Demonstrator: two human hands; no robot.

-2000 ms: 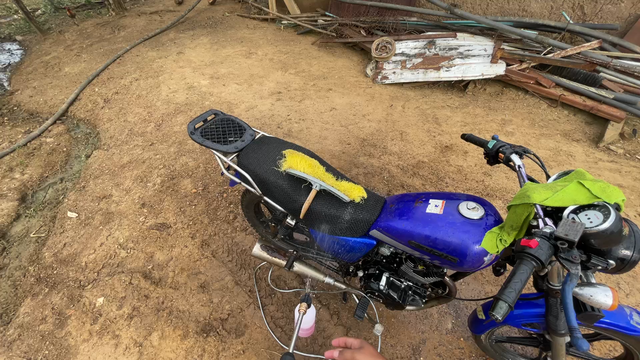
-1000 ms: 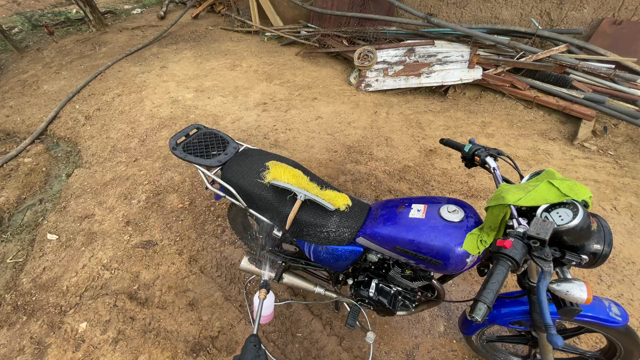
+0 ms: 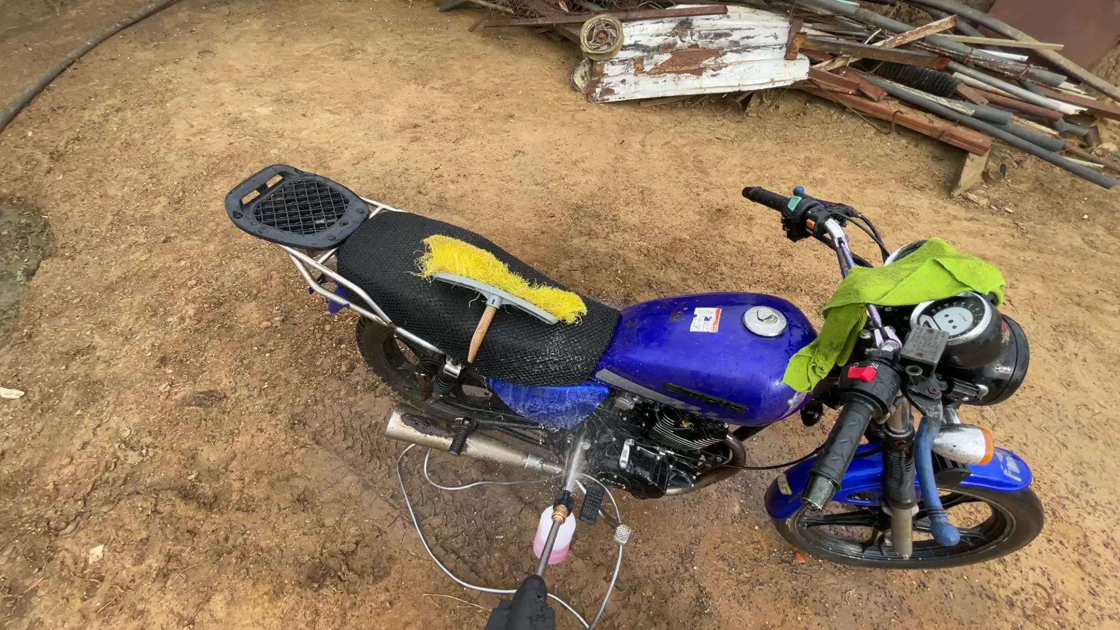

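Neither my left hand nor my right hand shows now. A pressure washer lance (image 3: 549, 544) enters from the bottom edge, its black grip (image 3: 528, 604) partly cut off. Water sprays from its tip onto the blue side panel (image 3: 549, 402) and engine (image 3: 669, 437) of a motorcycle. On the black mesh seat (image 3: 385, 254) lies a yellow-bristled brush (image 3: 499, 278) with a short wooden handle. A lime green cloth (image 3: 910, 278) drapes over the handlebar and gauges, beside the blue fuel tank (image 3: 700, 350). Behind the lance stands a bottle with pink liquid (image 3: 555, 534).
A thin grey hose or cable (image 3: 420, 525) loops on the wet dirt below the exhaust (image 3: 472, 444). Scrap pipes and boards (image 3: 919, 109) are piled at the upper right, next to a white peeling panel (image 3: 700, 52). A dark hose (image 3: 79, 57) crosses the upper left.
A hand at the bottom edge two seconds ago is out of view. Since one second ago the lance tip and its spray have moved right, from the rear wheel area toward the engine.
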